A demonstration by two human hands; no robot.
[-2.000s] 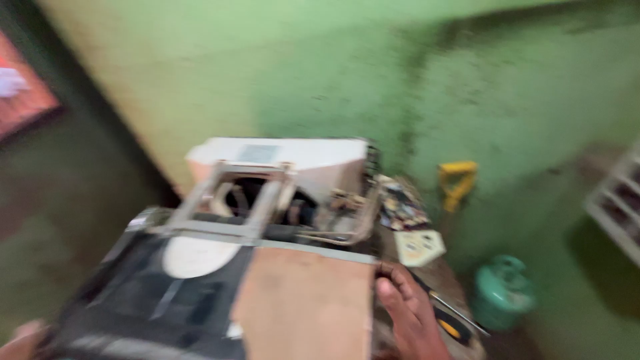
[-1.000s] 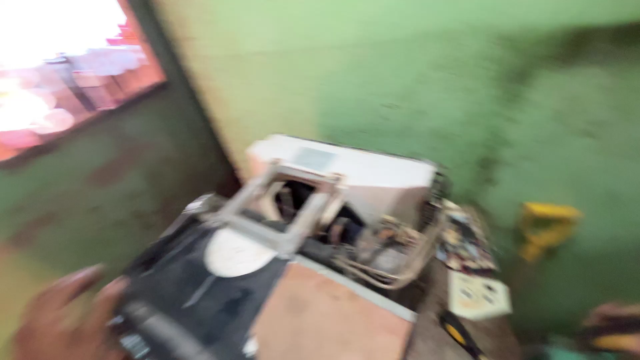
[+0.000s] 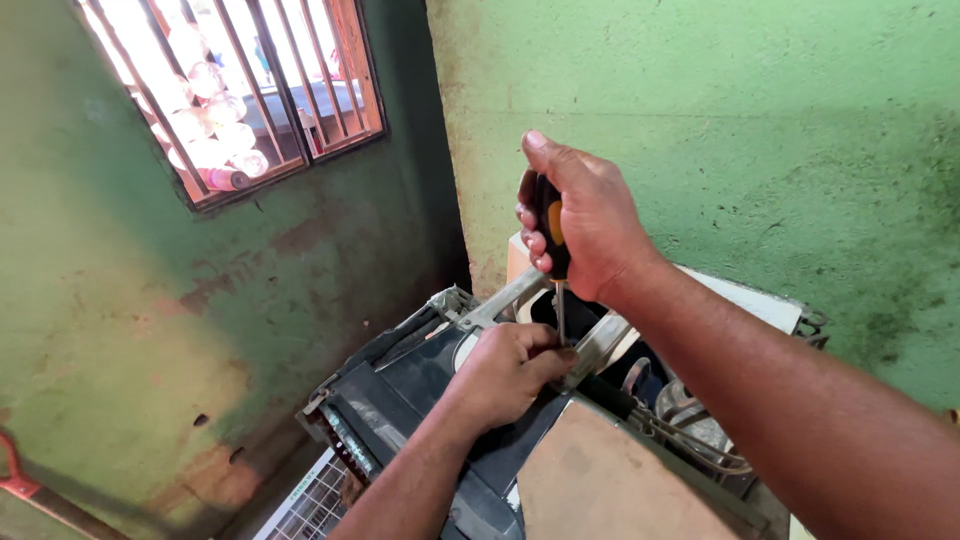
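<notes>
My right hand (image 3: pixel 592 214) is wrapped around the black and yellow handle of a screwdriver (image 3: pixel 561 311), held upright with its shaft pointing down. My left hand (image 3: pixel 517 371) has its thumb and fingers at the lower end of the shaft, beside a grey metal bracket (image 3: pixel 596 345); the tip is hidden by the fingers. Bracket arms join the dark body of an appliance, probably an air conditioner unit (image 3: pixel 420 364), to parts behind it. A brown board (image 3: pixel 600 480) covers part of the dark body. Bent metal tubes (image 3: pixel 682 431) lie to the right of the bracket.
A green wall (image 3: pixel 712 135) rises close behind the unit. On the left is a barred window (image 3: pixel 247 90) in another wall. A white wire grille (image 3: pixel 311 502) stands below the unit's left end, and a tool with a red handle (image 3: pixel 19 480) leans at the lower left.
My right hand now grips the screwdriver above the bracket; a second ago it was at the far right. My left hand has moved right, onto the bracket area. The view has shifted left, towards the window.
</notes>
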